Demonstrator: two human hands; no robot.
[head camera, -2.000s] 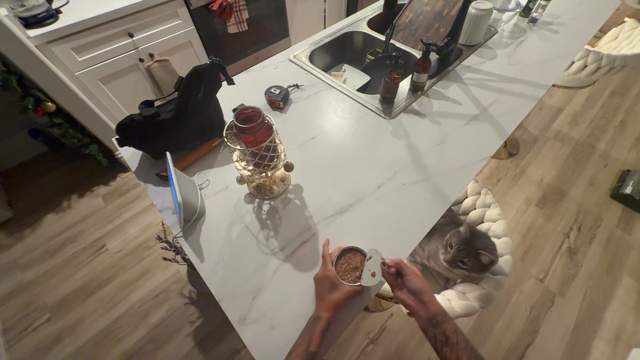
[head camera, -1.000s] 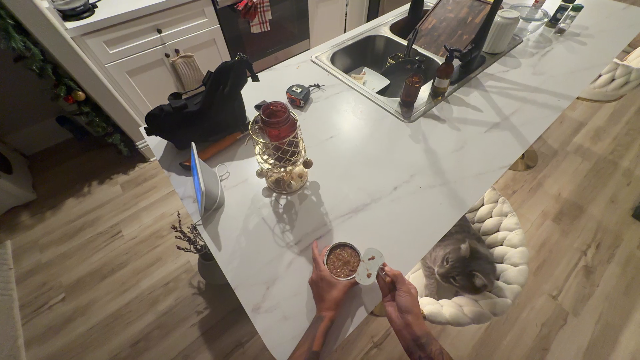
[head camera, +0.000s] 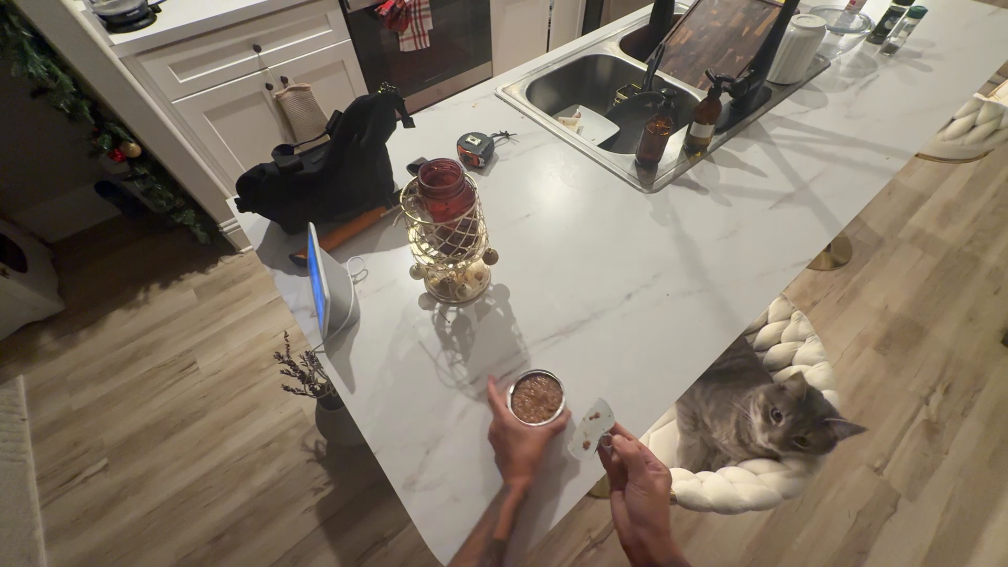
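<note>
My left hand (head camera: 520, 442) is wrapped around an open metal can (head camera: 536, 398) filled with brown minced food, close to the near end of the marble-patterned counter. Just right of it, my right hand (head camera: 636, 480) pinches the pull ring of the can's detached lid (head camera: 591, 429), which has bits of food stuck on it. The lid is tilted and apart from the can. Beyond the hands stands a gold wire candle holder (head camera: 449, 236) with a red glass jar (head camera: 446, 191) in its top.
A grey cat (head camera: 756, 409) lies in a braided cream chair (head camera: 740, 487) at the counter's right edge. A smart display (head camera: 329, 285), a black bag (head camera: 323, 169), an orange-handled tool (head camera: 346, 232) and a tape measure (head camera: 476, 149) are on the left. Farther back is a sink (head camera: 583, 87) with amber bottles (head camera: 654, 134).
The lid, close beside the can's rim two seconds ago, is now farther from it in my right hand. The cat's head has moved and now faces more to the right.
</note>
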